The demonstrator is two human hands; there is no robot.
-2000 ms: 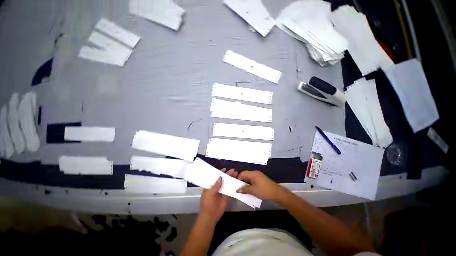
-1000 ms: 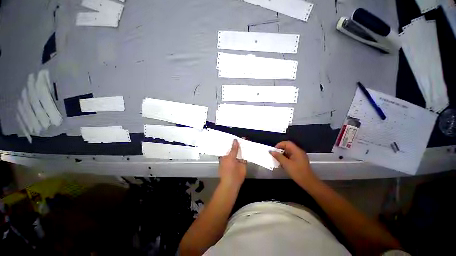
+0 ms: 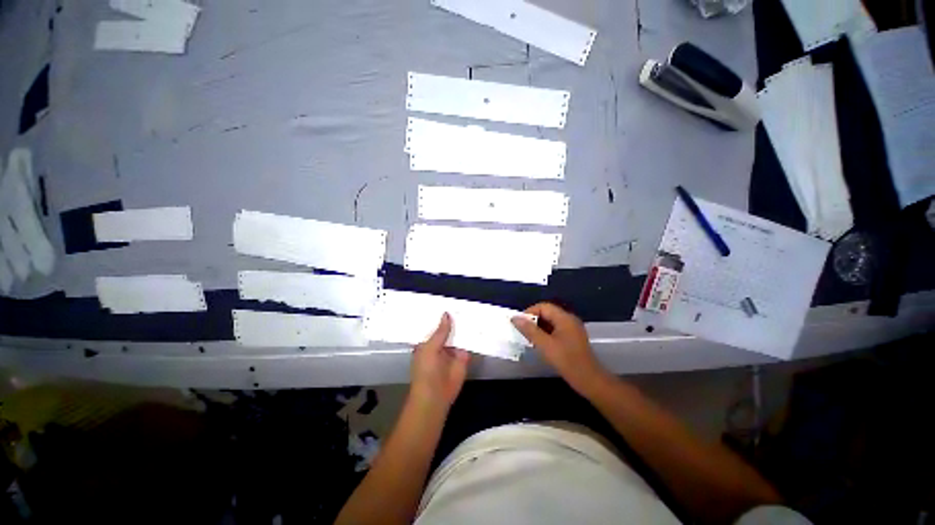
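Note:
A thin set of white cut strips (image 3: pixel 474 326) lies between my hands at the table's front edge, slanting slightly down to the right. My left hand (image 3: pixel 441 359) grips its lower side near the middle, thumb on top. My right hand (image 3: pixel 554 338) pinches its right end; the fingers below are hidden. The set's left end is close to the front strip stacks (image 3: pixel 297 329), and I cannot tell if they touch. A row of white strips (image 3: pixel 484 253) lies just beyond my hands.
A stapler (image 3: pixel 702 86) lies at the upper right. A printed sheet (image 3: pixel 779 277) bears a blue pen (image 3: pixel 703 221) and a red-and-white box (image 3: pixel 660 287). A round clear dish (image 3: pixel 853 257) is at the right. Curved white pieces (image 3: pixel 23 226) lie far left.
The view has shifted. My hands still hold the strip set near the front edge; it is flatter than two seconds ago, and my right hand has moved out to its right end.

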